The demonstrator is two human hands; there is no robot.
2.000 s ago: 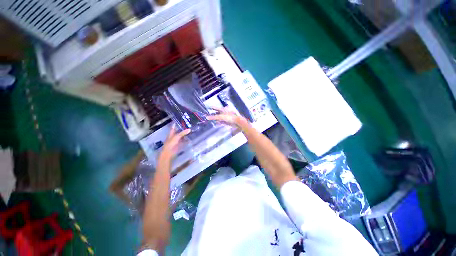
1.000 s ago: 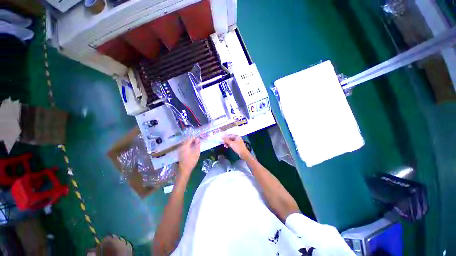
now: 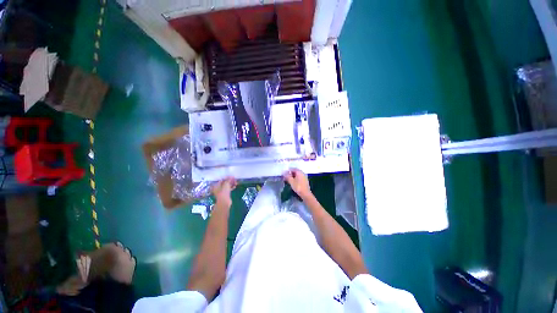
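Observation:
A black product box (image 3: pixel 249 116) with white and red print lies in a clear shrink bag (image 3: pixel 273 92) on the white sealer bed, its far end over the rollers. The long sealing bar (image 3: pixel 244 156) lies across the bed on the near side of the box. My left hand (image 3: pixel 225 188) and my right hand (image 3: pixel 297 182) are at the sealer's front edge, fingertips pinched, apart from each other. The bag's open end seems to run between them, but the clear film is hard to see there.
The roller conveyor (image 3: pixel 256 61) leads to red-brown tunnel curtains (image 3: pixel 235 27). The control box (image 3: pixel 334 125) is at the bed's right. A white stack of bags (image 3: pixel 403 177) lies on the green bench. Film offcuts (image 3: pixel 174 168) lie in a brown carton at left. Red stools (image 3: pixel 46 164) stand farther left.
My hands have drawn back from the box to the sealer's front edge. The sealing bar now lies across the near side of the box. The view has turned and shifted.

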